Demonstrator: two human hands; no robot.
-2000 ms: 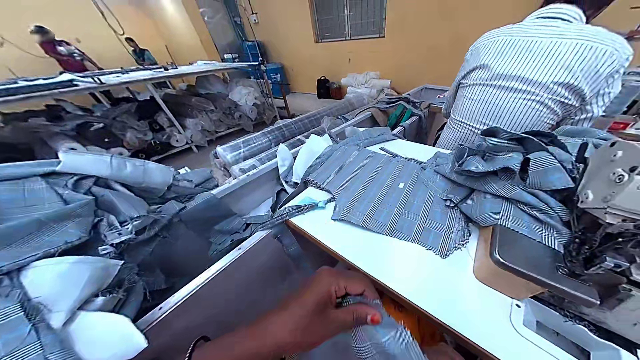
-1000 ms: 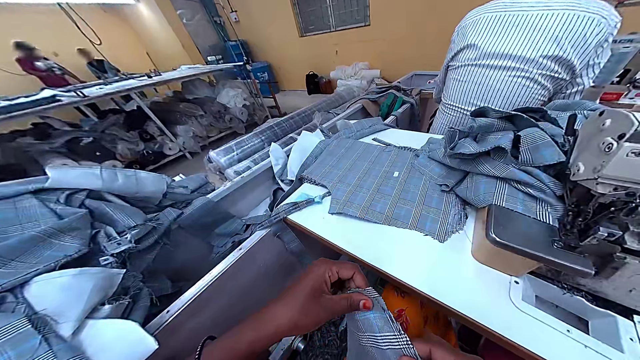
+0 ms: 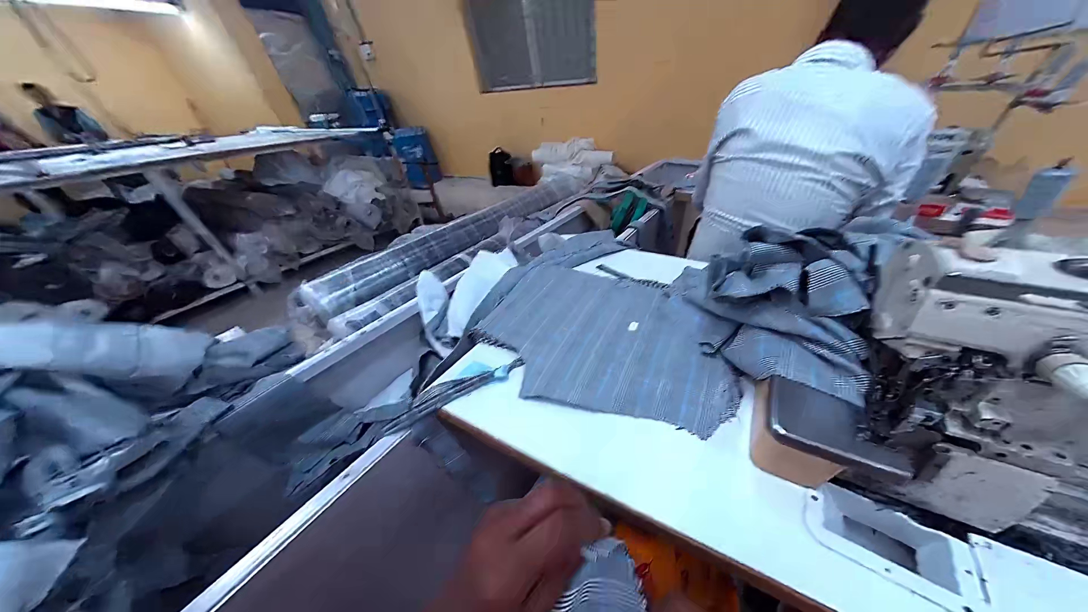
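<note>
My left hand, blurred, is at the bottom centre by the near edge of the white sewing table, its fingers closed on a piece of grey striped fabric. Only a sliver of my right hand shows at the bottom edge, just right of that fabric; its grip is hidden. On the tabletop lies a flat grey-blue plaid fabric panel with frayed edges and a small white tag. A crumpled plaid heap rests to its right, against an industrial sewing machine.
A metal-edged bin with fabric pieces stands left of the white table. Behind are wrapped fabric rolls and a rack over bundles. A person in a striped shirt bends beyond the table.
My right hand and the held fabric show less than one second ago, lower in the frame. The person in the striped shirt has shifted, with the head now in view. The view has turned slightly.
</note>
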